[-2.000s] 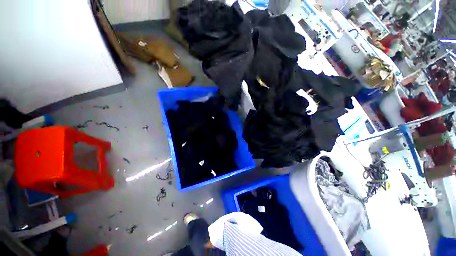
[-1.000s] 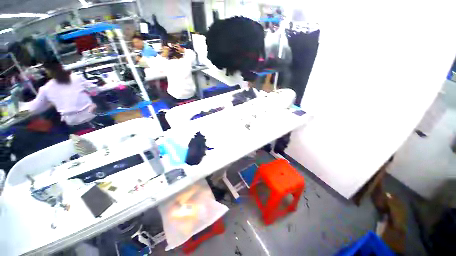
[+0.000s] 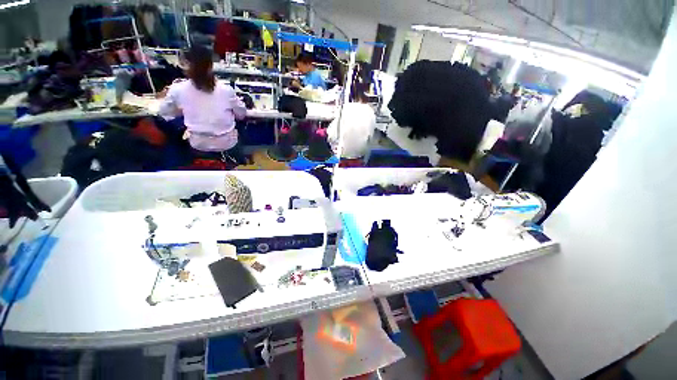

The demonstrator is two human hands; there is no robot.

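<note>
Neither of my hands is in the picture. Nearest in front of me is a long white sewing table [image 3: 82,297]. A white sewing machine [image 3: 275,225] with a black side strip stands on it, with a dark flat rectangle [image 3: 233,281] beside its needle area. A small bunch of black fabric [image 3: 382,246] lies right of the machine, beside a bright blue plate [image 3: 352,239]. A second white sewing machine [image 3: 512,206] with a blue stripe stands at the table's right end. A beige-brown checkered cone [image 3: 237,194] stands behind the first machine.
A red plastic stool [image 3: 475,338] is below the table's right part. A pale plastic bag [image 3: 347,343] hangs under the front edge. White troughs [image 3: 104,194] run behind the machines. A white panel [image 3: 594,274] is at right. A person in pink [image 3: 205,115] and others sit beyond.
The view has swung from the blue crates and black fabric heap to the sewing table, then turned further left and levelled. The red stool now shows lower and nearer the bottom edge.
</note>
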